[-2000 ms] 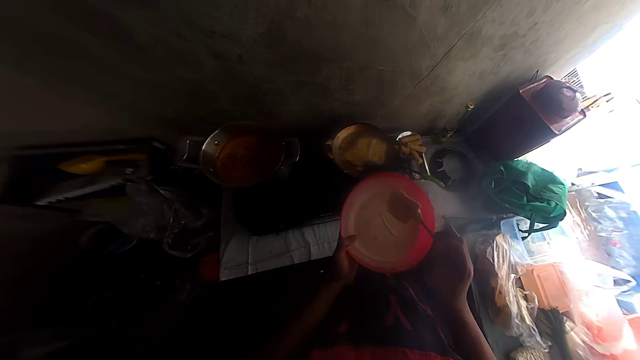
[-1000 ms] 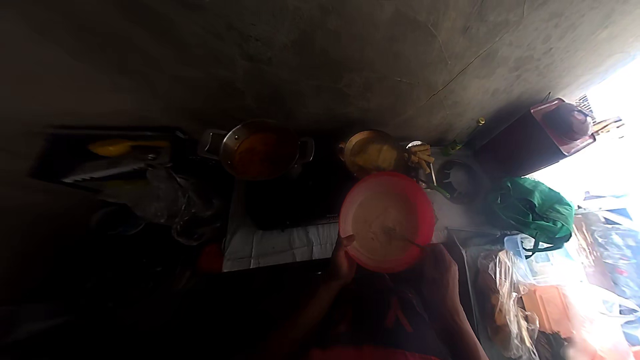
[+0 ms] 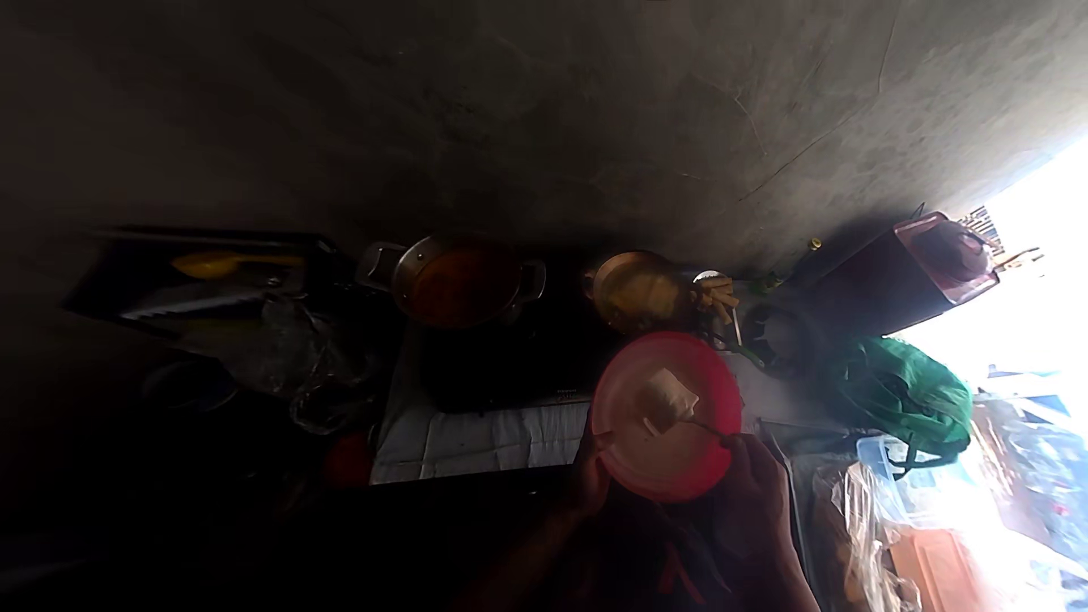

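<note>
A red plastic bowl (image 3: 625,463) with pale batter-like mixture is held by its left rim in my left hand (image 3: 591,472). My right hand (image 3: 752,467) grips the handle of a utensil (image 3: 705,427) over the bowl's right rim. On the utensil's end, above the mixture, lies a pale, batter-coated piece (image 3: 667,398). Just beyond the bowl, a round pan (image 3: 642,293) with yellowish contents stands on the dark stove (image 3: 510,374). To its left is a two-handled metal pot (image 3: 459,285) holding orange-brown contents.
A dark tray (image 3: 110,272) with a yellow utensil (image 3: 208,263) and clear plastic bags (image 3: 297,348) lie left. Right are a container of light brown pieces (image 3: 716,293), a green bag (image 3: 905,399), a dark red box (image 3: 875,289) and an orange container (image 3: 935,565). A concrete wall (image 3: 544,119) runs behind.
The utensil was low in the mixture one second ago; it now holds a pale coated piece up above it. My left hand stays on the bowl's rim.
</note>
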